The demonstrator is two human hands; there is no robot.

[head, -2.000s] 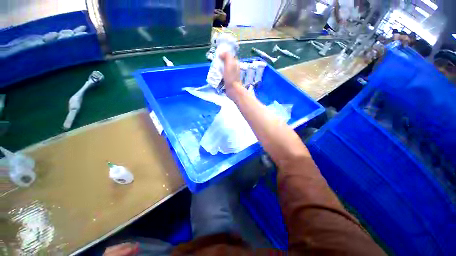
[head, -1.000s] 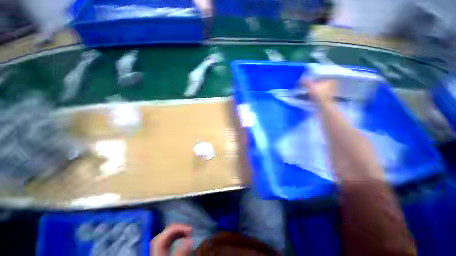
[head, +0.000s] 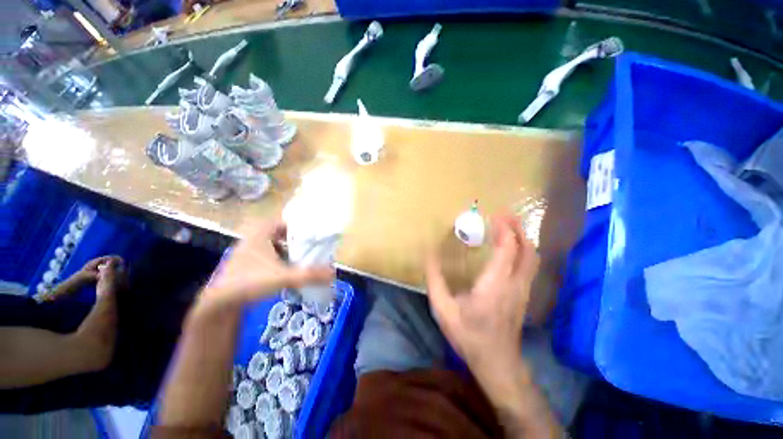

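My left hand (head: 249,273) is blurred and holds a grey-white sleeve part (head: 314,236) above the bench's front edge; bright glare hides its upper end. My right hand (head: 485,300) is open and empty, fingers spread, just in front of the small white glue bottle (head: 470,228) with the green tip, which lies on the bench. A second white bottle (head: 367,144) with a long pointed nozzle lies further back. Several grey-white sleeve parts (head: 227,137) are heaped on the bench at the left.
A blue bin (head: 342,326) of small round parts (head: 275,377) is below the bench. A large blue tote (head: 611,283) with crumpled film (head: 721,283) is at right. Slim parts (head: 558,79) lie on the green belt (head: 489,51). Another person's hands (head: 103,279) are at far left.
The view has turned left, bringing the heap into sight. My right hand has left the large tote and come over the bench, empty. My left hand has risen and now holds a sleeve part.
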